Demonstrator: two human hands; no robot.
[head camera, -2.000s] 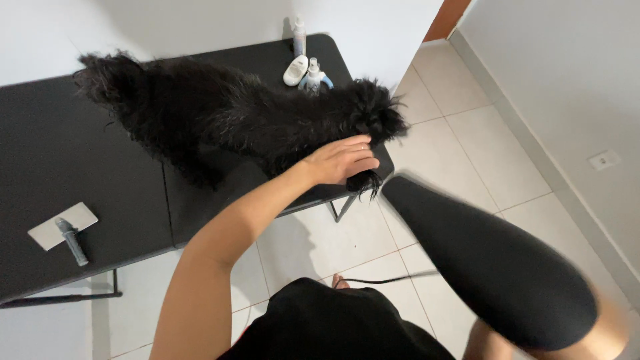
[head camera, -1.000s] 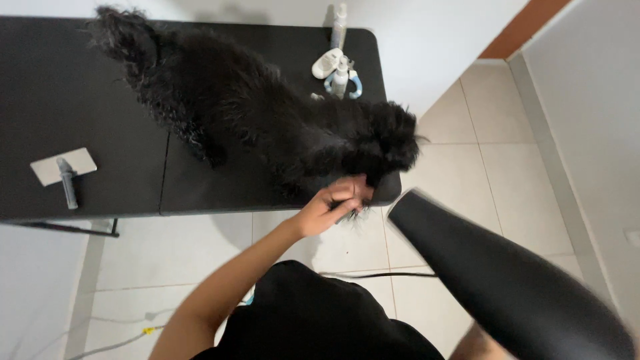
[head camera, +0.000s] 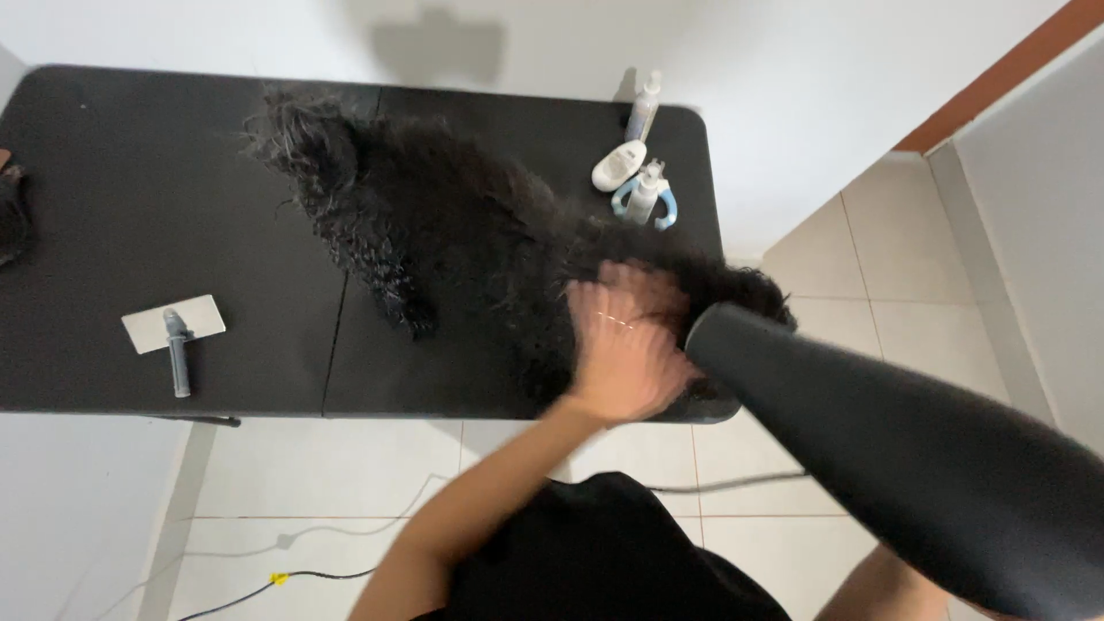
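A black curly-haired dog (head camera: 466, 207) stands on the black folding table, its coat tousled and damp-looking in places. My left hand (head camera: 634, 345) lies on the fur near the dog's right-hand end in view, blurred, with the fingers spread. Close beside that hand is the nozzle end of a black hair dryer (head camera: 888, 431), pointing at the fur from the lower right. Only part of my right forearm (head camera: 888, 586) shows under the dryer; the right hand itself is hidden or out of frame.
A slicker brush (head camera: 178, 349) lies on the black folding table (head camera: 241, 371). At the back right stand a spray bottle (head camera: 642, 108), a white oval device (head camera: 618, 166) and a pump bottle (head camera: 642, 194) by a blue-and-white handled item. Cables (head camera: 328, 573) cross the tiled floor.
My left hand has moved from the dog's lower fur near the table edge up onto its coat. The dryer's nozzle is now over the table's corner, nearer the fur. The view has shifted.
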